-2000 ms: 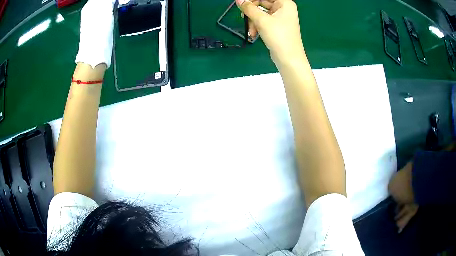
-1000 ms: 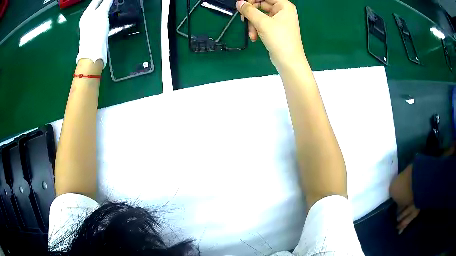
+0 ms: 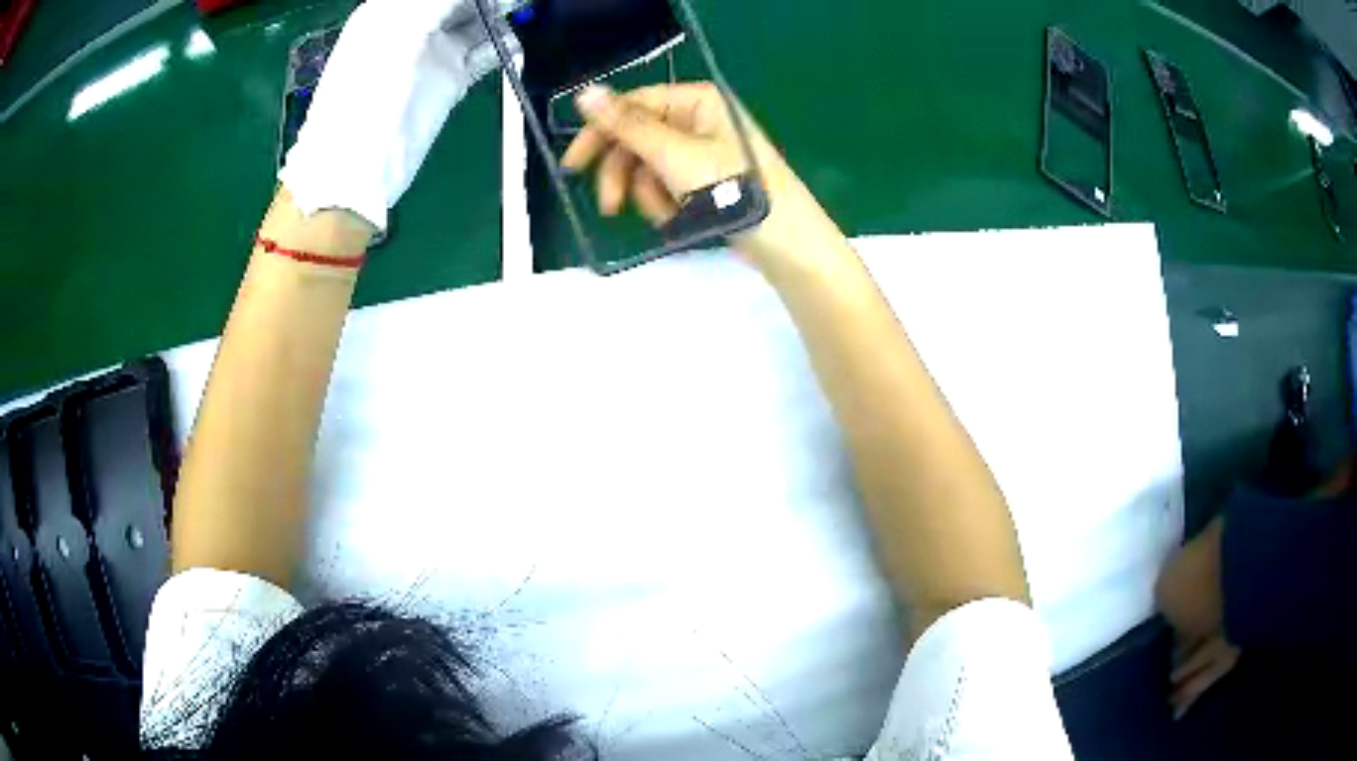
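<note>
My left hand (image 3: 395,104), in a white glove, holds a phone frame (image 3: 578,235) by its upper left side, raised and tilted. The frame has a dark shiny upper block and a white label near its lower right corner. My bare right hand (image 3: 670,149) is behind the frame and shows through its clear area, fingers bent and slightly blurred. Whether the right fingers hold anything cannot be told. Another dark unit (image 3: 308,75) lies on the green belt, partly hidden behind my left glove.
The green belt (image 3: 923,119) has a white centre stripe (image 3: 515,223). More thin dark units (image 3: 1078,119) lie on it at right. A white sheet (image 3: 595,476) is in front of me. A black ribbed tray (image 3: 90,520) is at left. Another person's hand (image 3: 1200,625) is at lower right.
My left hand has moved right with a phone frame raised in front of my right hand. My right hand has moved left and down. The units on the belt at right have shifted left.
</note>
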